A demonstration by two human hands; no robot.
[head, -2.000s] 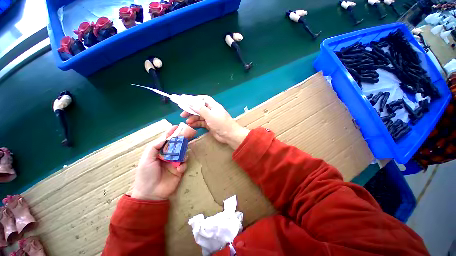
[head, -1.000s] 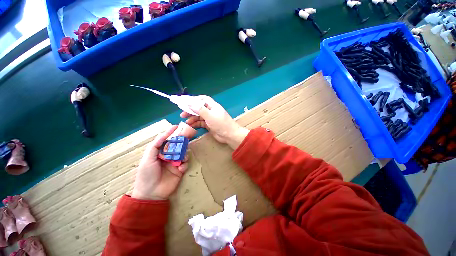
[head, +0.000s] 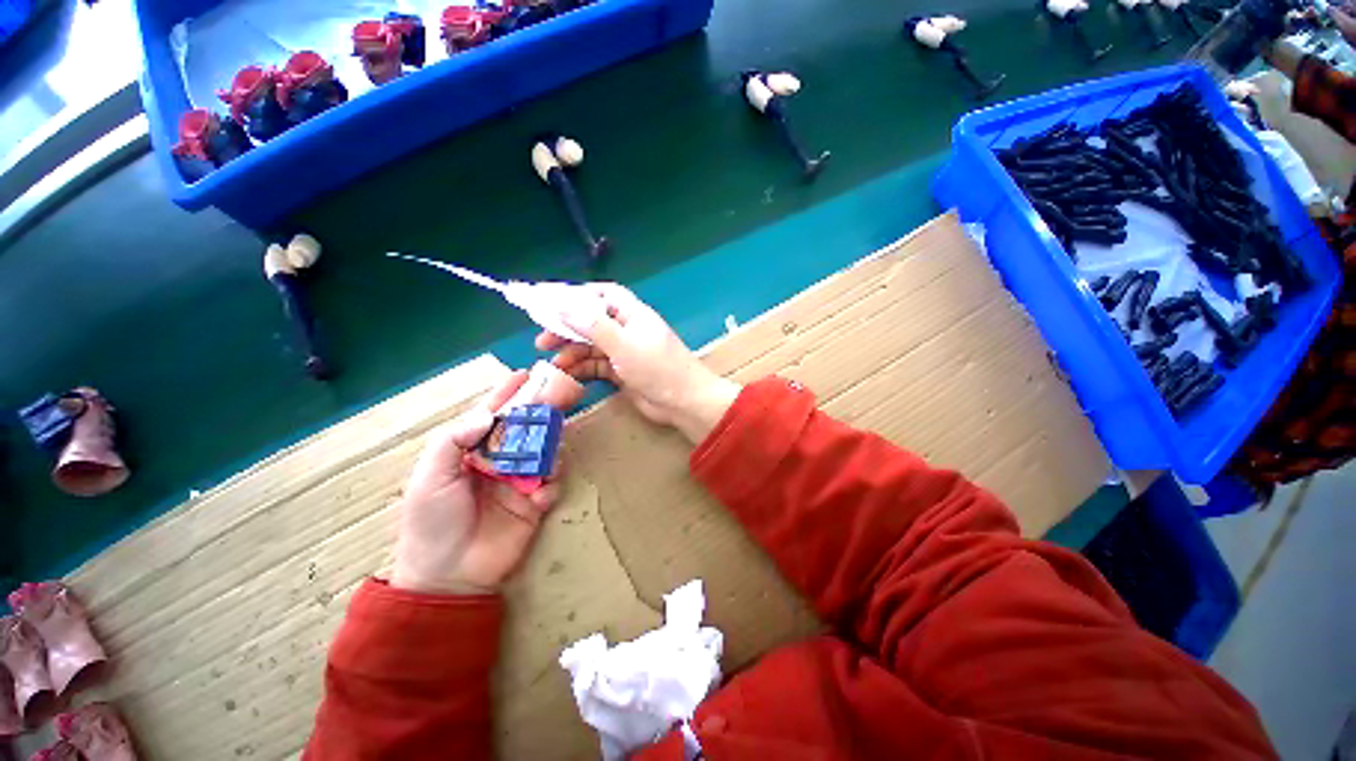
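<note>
My left hand (head: 469,513) holds a pink figurine body with a dark-blue panelled accessory (head: 527,442) on it, over the cardboard; red shows at its lower edge. My fingers hide part of the body. My right hand (head: 632,350) holds a white glue bottle (head: 553,305), its long thin nozzle pointing up and left over the belt, away from the figurine. My right fingertips are close beside the pink body; I cannot tell whether they touch it.
Crumpled white tissue (head: 649,677) lies on the cardboard sheet (head: 877,342). Leg pieces (head: 565,186) and a pink body with a blue part (head: 89,446) lie on the green belt (head: 431,179). Pink bodies (head: 60,639) stand at left. Blue trays hold red-topped pieces (head: 308,82) and black parts (head: 1071,179).
The leg pieces and the pink body on the belt have moved right. The figurine in my left hand has turned slightly. My right hand has barely moved. A person's sleeve now shows at upper right.
</note>
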